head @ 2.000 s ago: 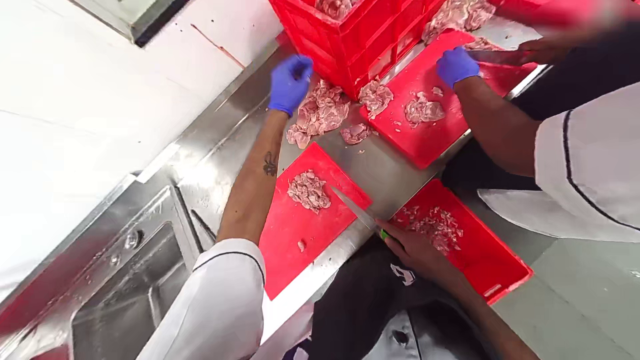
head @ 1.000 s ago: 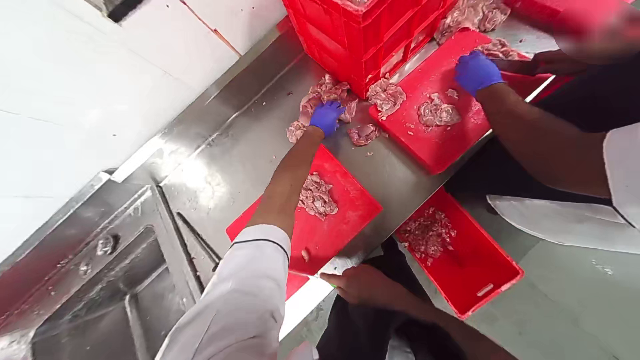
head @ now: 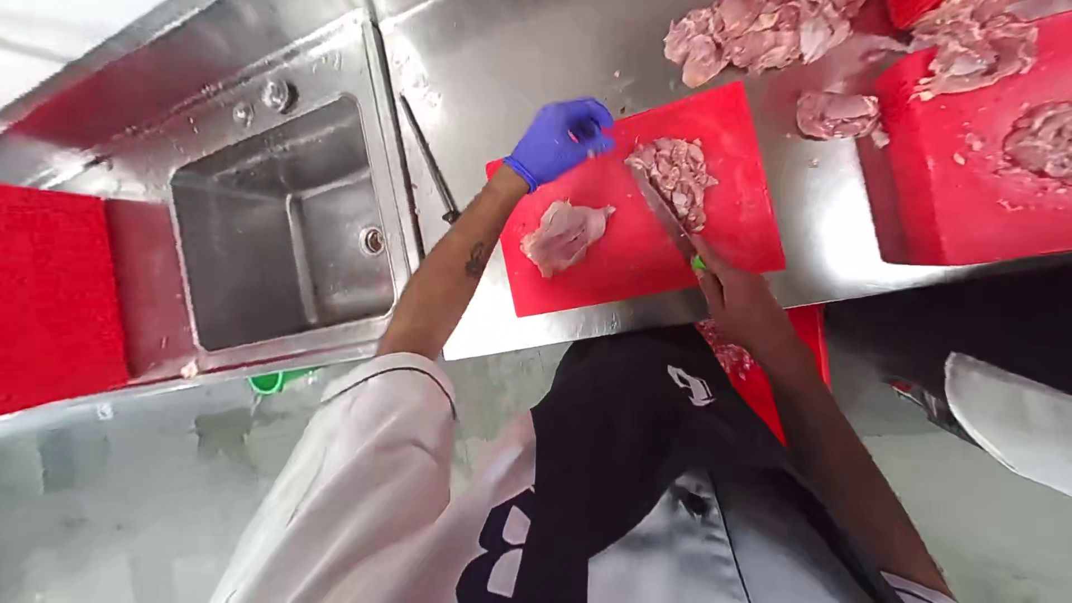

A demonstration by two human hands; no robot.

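Note:
My left hand (head: 563,141), in a blue glove, hovers over the upper left corner of a red cutting board (head: 620,272), its fingers curled apart from anything. Below it on the board lies a flat piece of raw meat (head: 567,237). My right hand (head: 741,301), ungloved, grips a knife (head: 664,213) by its handle. The blade rests along the left edge of a heap of chopped raw meat (head: 678,177) on the right half of the board.
A steel sink (head: 285,226) and a sharpening steel (head: 429,159) are at the left. Uncut meat (head: 758,38) is piled behind. Another red board (head: 930,184) holds meat at the right. A red crate (head: 766,402) stands below the counter edge; a co-worker's white garment (head: 1009,414) is nearby.
My left hand has come back from the meat pile to above the board, where a flat meat piece now lies. The knife has moved to the chopped heap. The view has swung toward the sink.

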